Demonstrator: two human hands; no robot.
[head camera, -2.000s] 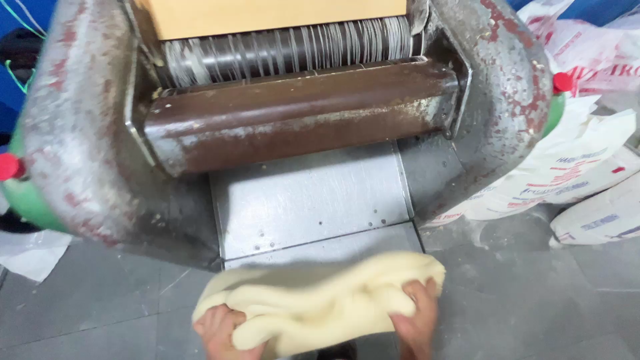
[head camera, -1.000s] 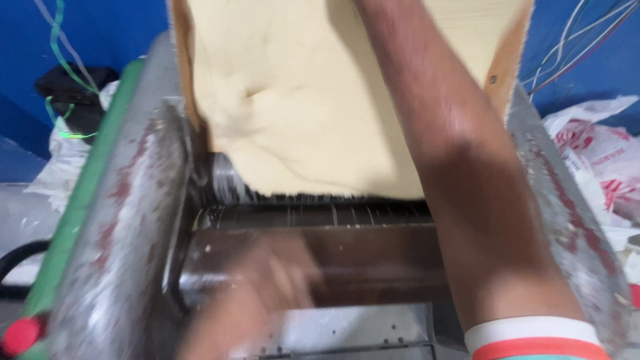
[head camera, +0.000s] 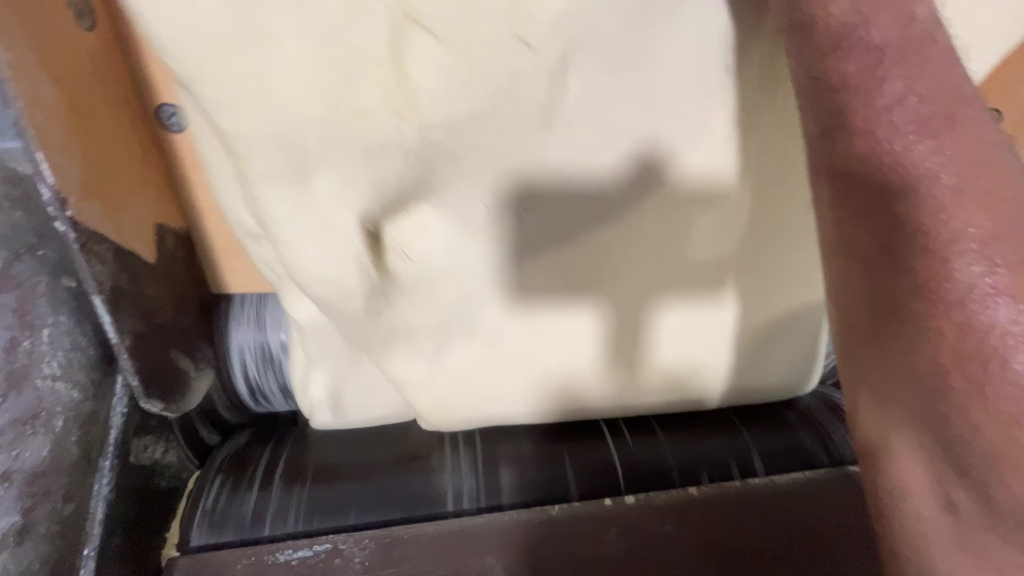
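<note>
A wide sheet of pale dough (head camera: 480, 336) lies on the wooden board, its lower edge folded and resting at the metal rollers. The dark front roller (head camera: 496, 472) of the dough sheeter runs just below that edge. My right forearm reaches up along the right side of the view, over the dough's right part; the hand itself is beyond the top edge, so its hold is hidden. My left hand is out of the frame. A shadow falls across the dough's middle.
The slanted wooden board (head camera: 216, 240) with screws shows at the left. The machine's worn metal side frame (head camera: 48, 384) stands left of the rollers, and a brown metal guard (head camera: 560, 536) crosses the bottom. Streaks mark the rear roller (head camera: 256, 352).
Two seconds ago both hands held the folded dough low before the machine; now dough lies on the board at the rollers. My left hand has left the view, which is now much closer.
</note>
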